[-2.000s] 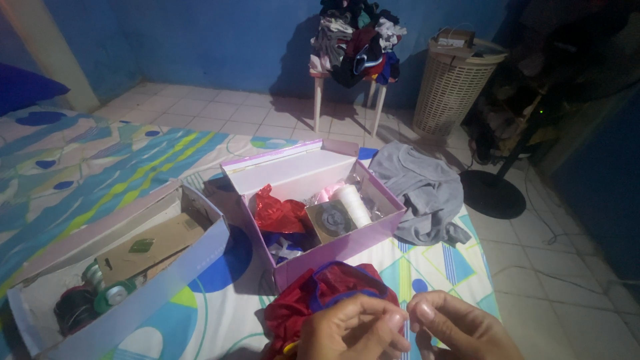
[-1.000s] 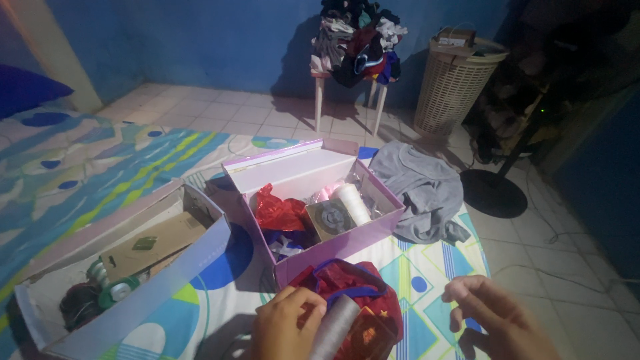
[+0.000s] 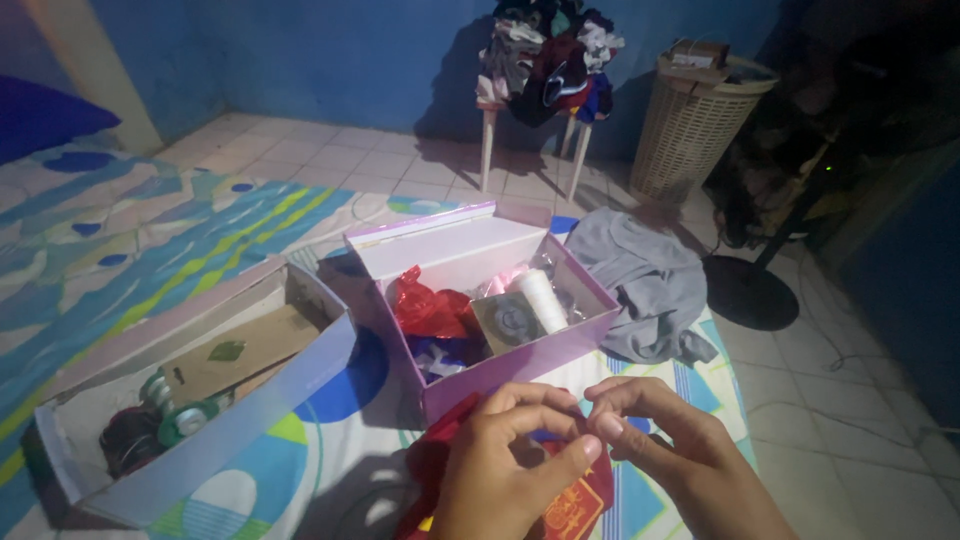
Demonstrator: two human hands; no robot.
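Over a red cloth with a yellow print, my left hand and my right hand meet at the fingertips. Thumb and index finger are pinched together on each; anything thin between them is too small to make out. Just beyond lies an open purple box with a red plastic wrapper, a white thread cone and a square card with a dark round centre. At left a long pale box holds brown cardboard, a green spool and dark thread.
A patterned bedsheet lies beneath the boxes. A grey cloth rests right of the purple box. Beyond the bed stand a stool piled with clothes, a wicker basket and a black round stand base on the tiled floor.
One second ago my hands were apart, with a grey thread cone beside my left hand; now their fingertips meet and that cone is out of sight.
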